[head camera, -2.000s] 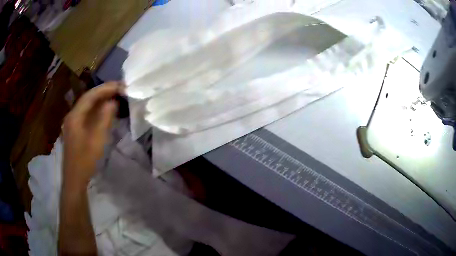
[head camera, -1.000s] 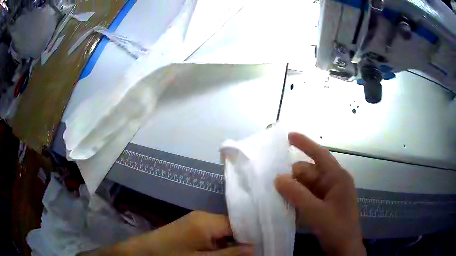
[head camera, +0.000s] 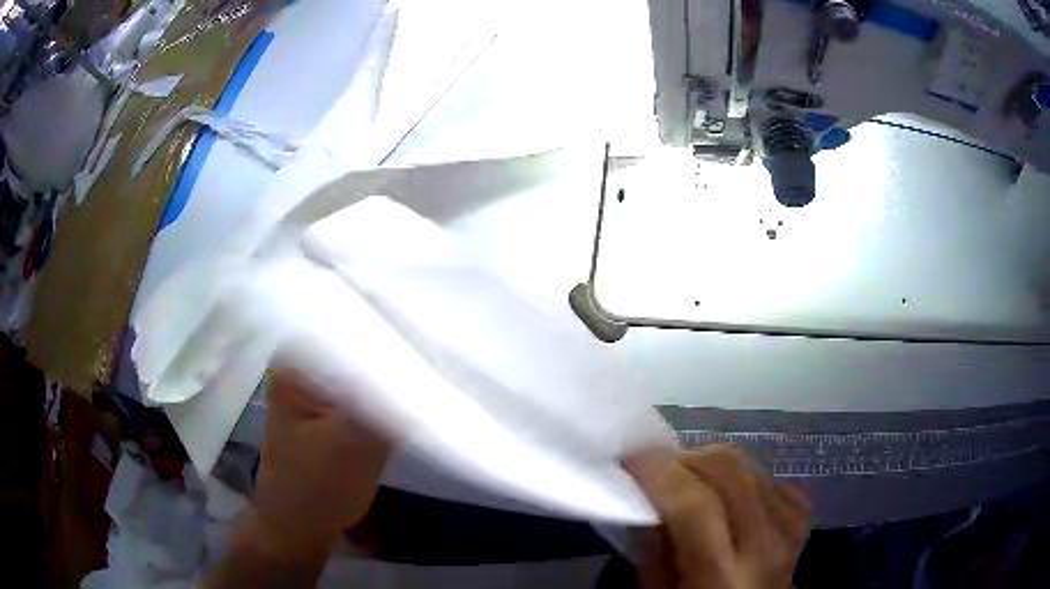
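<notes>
A white fabric piece (head camera: 461, 357), folded and partly blurred, is stretched between my two hands over the table's front edge. My left hand (head camera: 322, 460) grips its left part from below; the fingertips are hidden by the cloth. My right hand (head camera: 720, 506) grips its right end near the ruler. Sewn white strips (head camera: 196, 334) lie on the table at the left, partly behind the held piece. The sewing machine head (head camera: 794, 81) stands at the upper right, its dark ribbed knob (head camera: 791, 167) hanging over the bed plate (head camera: 852, 265).
A grey ruler (head camera: 806, 452) runs along the front edge. Blue tape (head camera: 219, 127) and a thin scrap (head camera: 248, 138) lie at the left edge, beside brown board (head camera: 104, 253). Crumpled white pieces (head camera: 161, 529) lie below the tabletop. A small brown-olive tab (head camera: 599, 313) sits at the bed plate's corner.
Since one second ago, the held fabric has swung from upright to slanting leftward and spread out. My left hand has moved left and up; my right hand is lower. The view has shifted slightly.
</notes>
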